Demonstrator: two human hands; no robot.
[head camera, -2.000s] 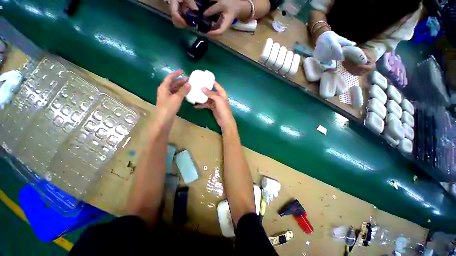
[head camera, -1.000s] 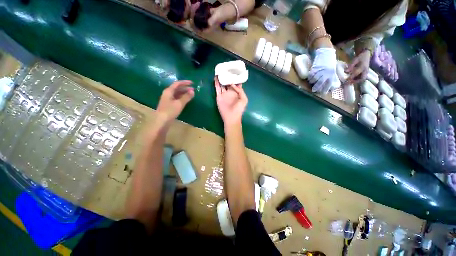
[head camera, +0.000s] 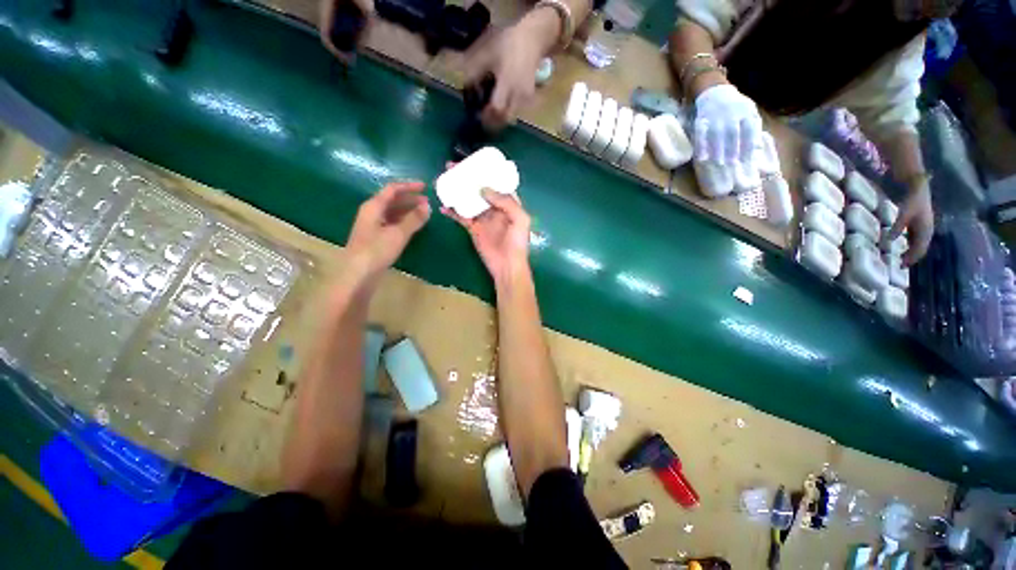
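Observation:
A white housing (head camera: 477, 182) is held up over the green conveyor belt. My right hand (head camera: 501, 228) holds it from the near side, with the thumb on its face and fingers behind it. My left hand (head camera: 390, 225) is to the left of the housing, not touching it, with nothing visible in it and its fingers loosely curled but apart. Both forearms reach forward over the bench.
The green belt (head camera: 624, 262) crosses beyond the bench. A clear blister tray (head camera: 145, 278) lies at left. Pale blue-green blocks (head camera: 411, 375), a black housing (head camera: 401, 460) and a red-and-black tool (head camera: 671, 479) lie nearby. Opposite, coworkers' hands handle housings beside white housing rows (head camera: 605, 125).
The housing went from between both hands to my right hand alone, then moved slightly left and turned. My left hand let go. A coworker's hand now reaches over the belt's far edge.

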